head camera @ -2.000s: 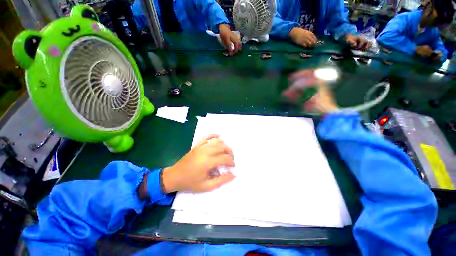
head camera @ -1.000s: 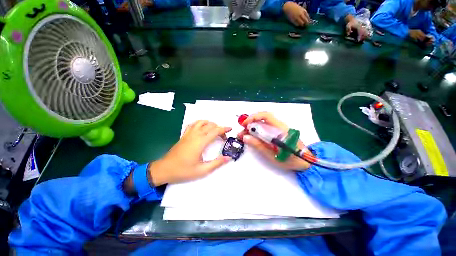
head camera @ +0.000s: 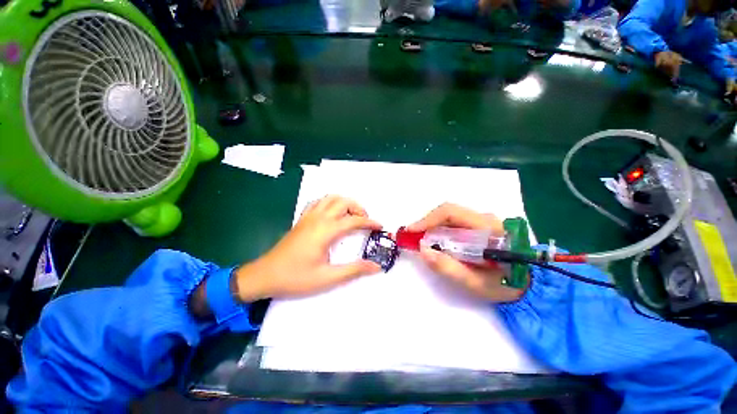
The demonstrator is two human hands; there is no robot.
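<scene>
My left hand (head camera: 319,247) is bare and holds a small black-framed electronic unit (head camera: 380,251) between thumb and fingers above the white paper sheets (head camera: 388,331). My right hand (head camera: 465,275) grips a dispensing syringe (head camera: 461,242) like a pen, with a clear, pinkish barrel and a green cap at the rear. Its red hub (head camera: 410,238) points left, and the tip is at the unit's right edge. Whether the tip touches the unit cannot be told. A pale air hose (head camera: 638,252) and a black cable lead right from the syringe.
A green frog fan (head camera: 194,145) stands at left, with a torn paper scrap (head camera: 254,158) beside it. A grey dispenser controller (head camera: 687,218) with a lit red switch and gauge is at right. Small dark units (head camera: 231,116) lie on the green bench. People in blue sleeves (head camera: 642,28) are across it.
The right hand has come back from the far right and now holds the syringe. Since a second ago, the syringe has swung nearly level, with its tip at the unit. The view has shifted slightly.
</scene>
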